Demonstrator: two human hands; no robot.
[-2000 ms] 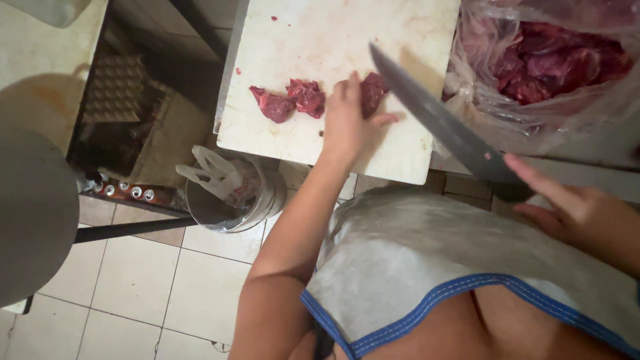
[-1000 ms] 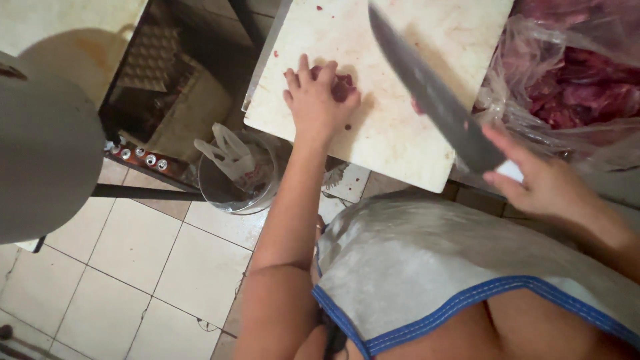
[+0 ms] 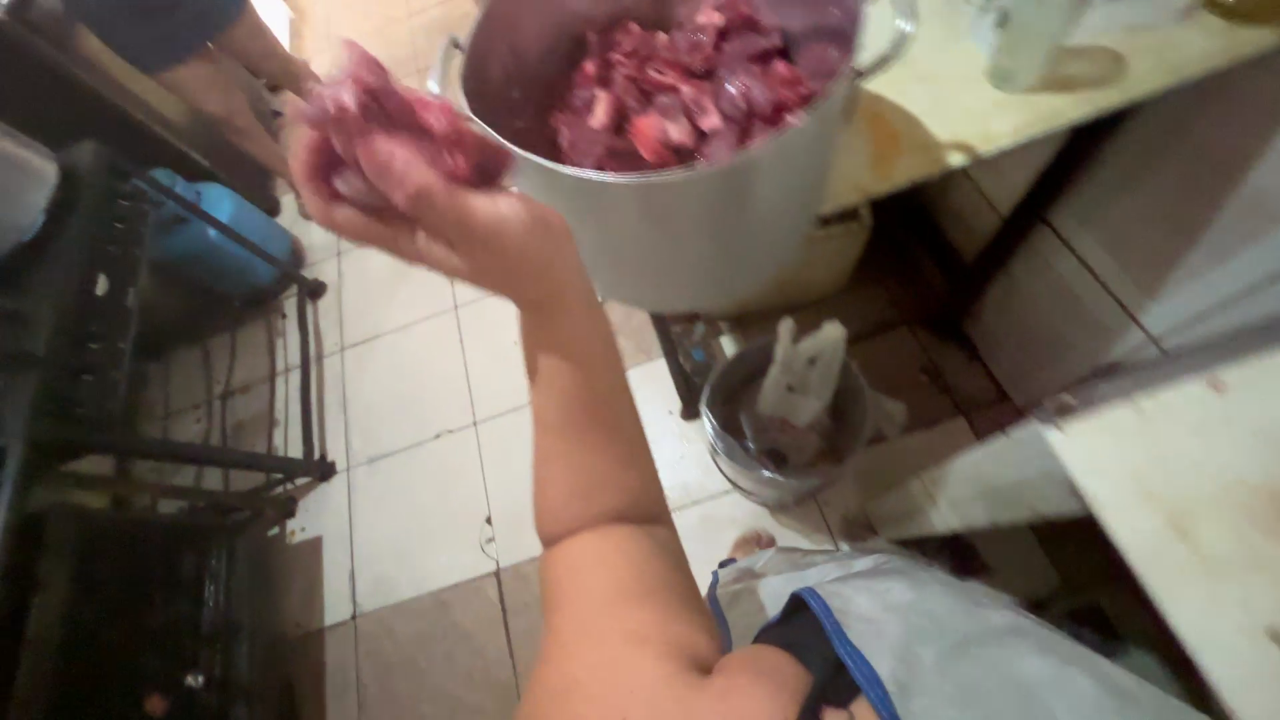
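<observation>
My left hand (image 3: pixel 440 220) is closed around several pieces of raw red meat (image 3: pixel 400 130), palm up, just left of a large metal pot (image 3: pixel 690 230). Inside that pot lies a heap of cut raw meat (image 3: pixel 680 95). The hand and the meat in it are somewhat blurred. My right hand is outside the view, and so is the knife. Part of the white cutting board (image 3: pixel 1180 480) shows at the right edge.
A metal bucket (image 3: pixel 780 480) with a plastic bag stands on the tiled floor below the pot. At left are a black metal rack (image 3: pixel 190 460) and a blue container (image 3: pixel 215 230). Another person's arm (image 3: pixel 240 45) is at top left. A pale table (image 3: pixel 1000 120) extends right.
The view has swung far to the left. My left hand has left the cutting board, where it was over the meat, and now holds meat beside the pot. My right hand and the knife have gone from view.
</observation>
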